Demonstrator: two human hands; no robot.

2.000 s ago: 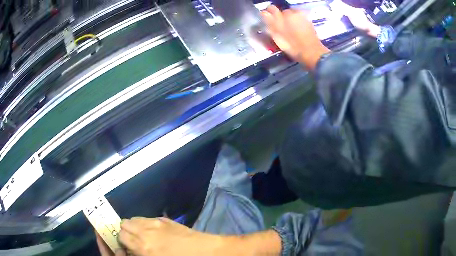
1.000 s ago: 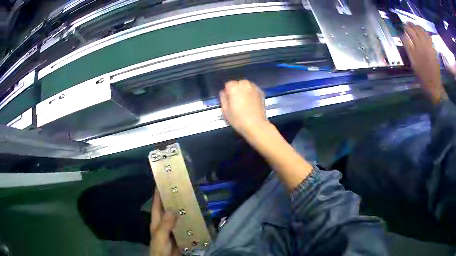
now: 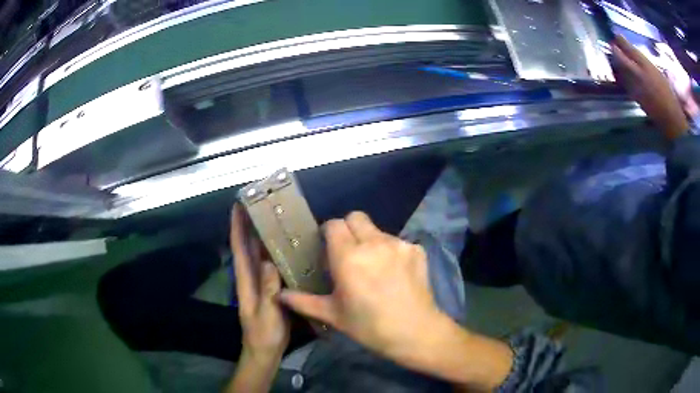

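Observation:
A long flat metal unit [image 3: 285,224] with a row of small round fittings and two bright fixings at its far end is held tilted over my lap. My left hand [image 3: 261,303] holds it along its left side, fingers stretched beside the edge. My right hand [image 3: 376,292] lies over its lower right part, thumb across the near portion and fingers at the right edge. The near end of the unit is hidden by my right hand.
A shiny metal bench ledge [image 3: 368,138] runs across beyond the unit, with a green conveyor [image 3: 307,17] behind. A flat metal plate [image 3: 545,38] stands at upper right, where another person's hand [image 3: 648,80] reaches in. Blue strip [image 3: 430,107] along the ledge.
My right hand has come down from near the ledge onto the unit, which my left hand has moved up and tilted. Earlier, my right hand was at the unit's lower end.

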